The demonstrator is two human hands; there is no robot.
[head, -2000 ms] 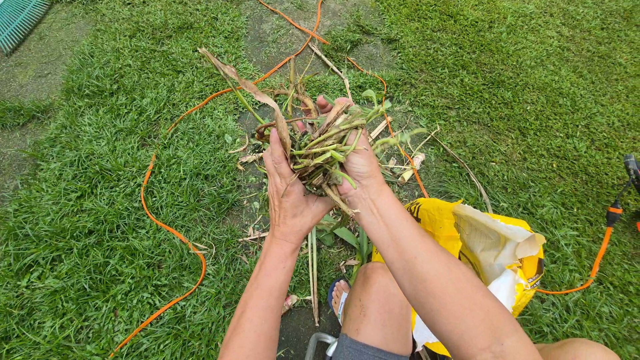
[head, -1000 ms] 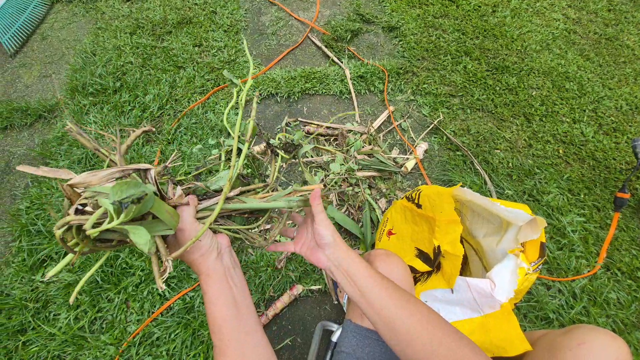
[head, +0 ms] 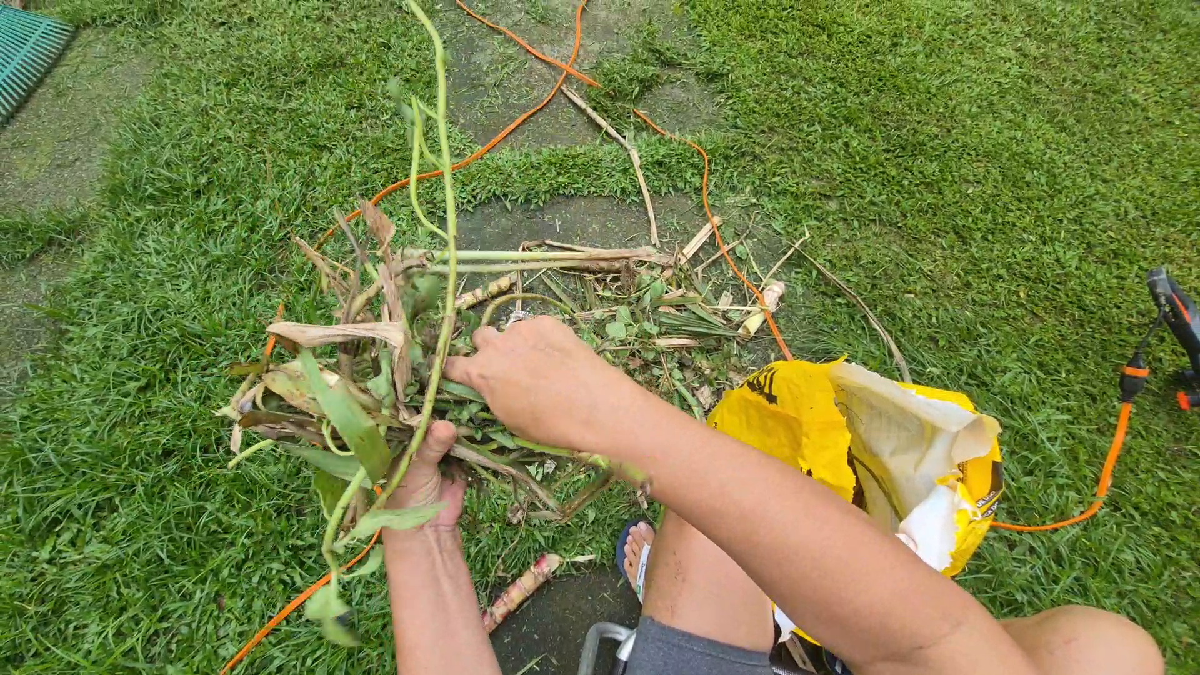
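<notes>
My left hand (head: 427, 473) grips a loose bundle of plant stems and dry leaves (head: 347, 384) from below, its fingers largely hidden by the stalks. Over the bundle's right side is my right hand (head: 534, 380), its fingers curled at the stems; whether they pinch a stalk is hidden. A long green vine (head: 450, 187) rises from the bundle past the top edge of the view. Beyond my hands, cut stalks and leaf scraps (head: 647, 319) lie on a dark paving slab. A torn yellow bag (head: 787, 412) stands open to the right of my right forearm.
An orange cord (head: 708, 187) winds over the grass and slabs. Another stretch joins a black and orange tool (head: 1177, 319) at the right edge. A green rake head (head: 28, 56) lies top left. Near my foot (head: 637, 553) are a thick cut stalk (head: 520, 591) and a metal tube (head: 600, 647).
My right hand was spread apart one second ago; it has since moved onto the bundle with fingers curled. The bundle in my left hand has shifted right and its stems have turned.
</notes>
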